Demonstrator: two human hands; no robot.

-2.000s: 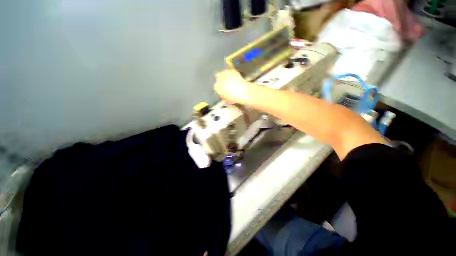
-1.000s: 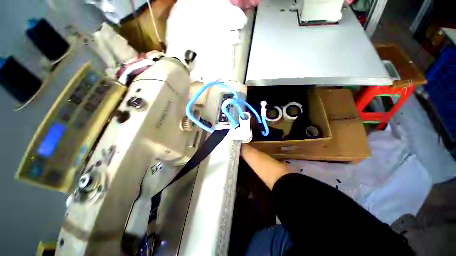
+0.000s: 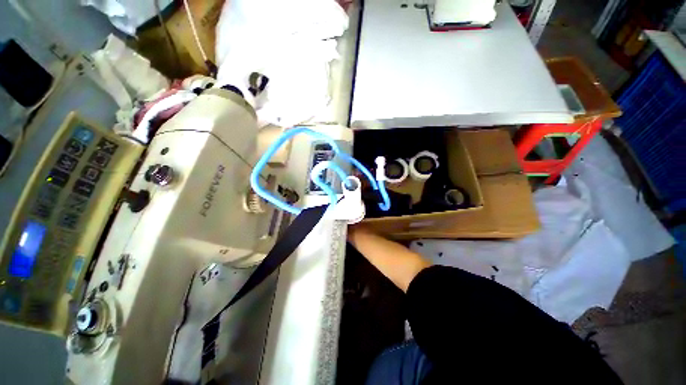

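Observation:
The cream sewing machine [image 3: 203, 188] lies along the left. A black tape [image 3: 282, 248] runs slack from a white guide [image 3: 350, 204] at the table edge down to the machine bed [image 3: 226, 301]. The needle area is out of the picture. My right forearm [image 3: 391, 259], in a black sleeve, reaches to the table's front edge below the white guide. My right hand is hidden beyond the wrist, at or under that edge. My left hand is not in view.
A control panel [image 3: 56, 218] stands at the left. A blue air hose [image 3: 272, 162] loops over the table by the guide. A cardboard box [image 3: 481, 192] with tape rolls [image 3: 423, 164] is at the right. White cloth [image 3: 282, 56] and another machine's table [image 3: 451, 71] are behind.
The view has swung right from the machine head and dark cloth. My right hand has left the control panel; the arm now reaches to the table edge, as it did a second ago.

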